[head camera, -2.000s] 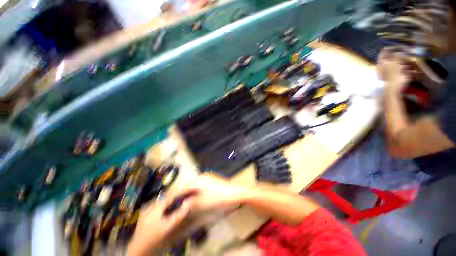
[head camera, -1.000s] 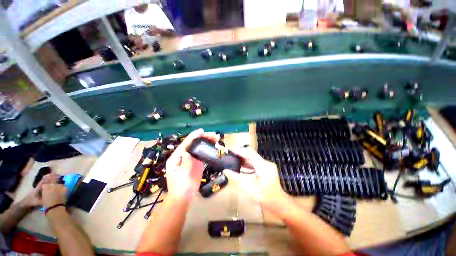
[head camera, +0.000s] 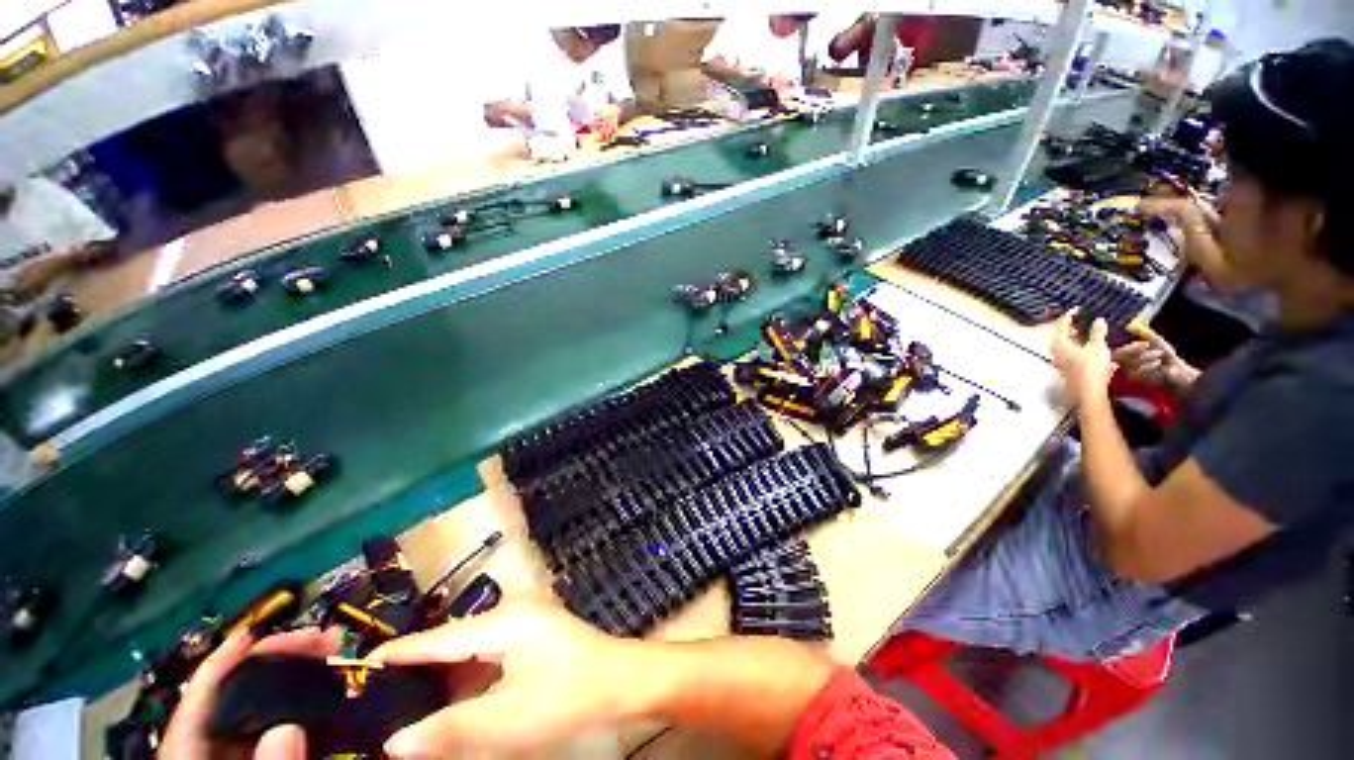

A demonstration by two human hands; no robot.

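Observation:
A black housing unit [head camera: 305,701] with a small yellow and tan mark is held between both hands at the lower left. My left hand [head camera: 201,705] holds its left end, and is partly cut off by the bottom edge. My right hand [head camera: 512,676] grips its right end. Black housing covers [head camera: 668,505] lie in neat rows to the right of my hands, with a small fanned group [head camera: 780,594] below them. A pile of black and yellow unfinished units [head camera: 371,587] lies behind my hands, partly hidden by them.
A green conveyor belt [head camera: 446,371] carrying spaced units runs behind the bench. Another pile of units [head camera: 839,364] lies beyond the covers. A person in a dark shirt [head camera: 1262,446] sits at the right near a red stool [head camera: 1010,705]. More people sit across the belt.
The view has swung right, showing the neighbour. The held black unit and both hands now appear lower and further left in the picture. Both hands still hold a black housing.

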